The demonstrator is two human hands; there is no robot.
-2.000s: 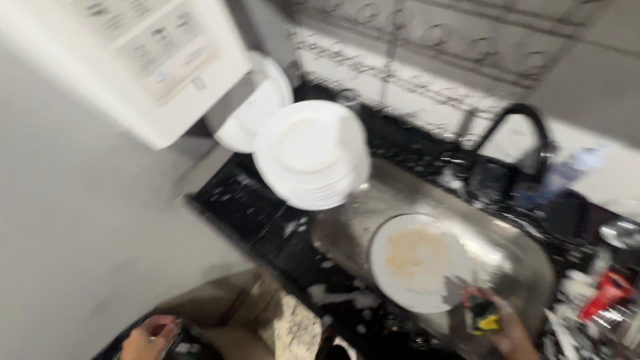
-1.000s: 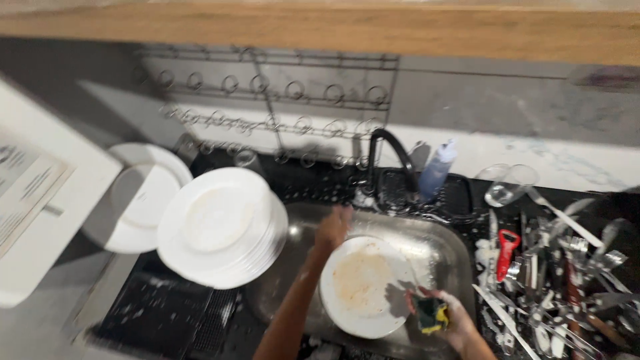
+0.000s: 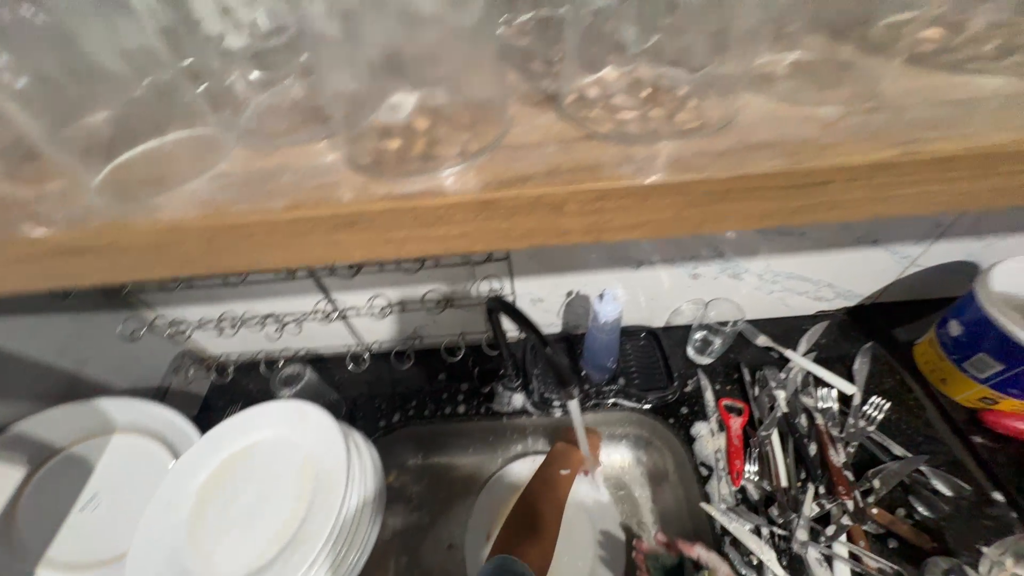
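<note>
Water runs from the black faucet (image 3: 532,336) into a steel sink (image 3: 664,436). My left hand (image 3: 582,448) is under that stream, above a white plate (image 3: 588,524) in the sink; its fingers are blurred. Near the lower edge of the view, right of the plate, my right hand (image 3: 680,552) holds a dark sponge (image 3: 658,560), partly cut off by the frame.
Left of the sink stands a stack of white plates (image 3: 248,488), with more plates (image 3: 88,480) beside it. Piled cutlery (image 3: 824,456), a red-handled tool (image 3: 734,440) and clear cups (image 3: 712,332) lie right. A bottle (image 3: 602,336) stands behind. A wooden shelf (image 3: 512,212) holding glassware crosses above.
My left hand, low at the left two seconds ago, has come over the sink and is now in running water. The view has swung right and up, bringing in the shelf's glassware.
</note>
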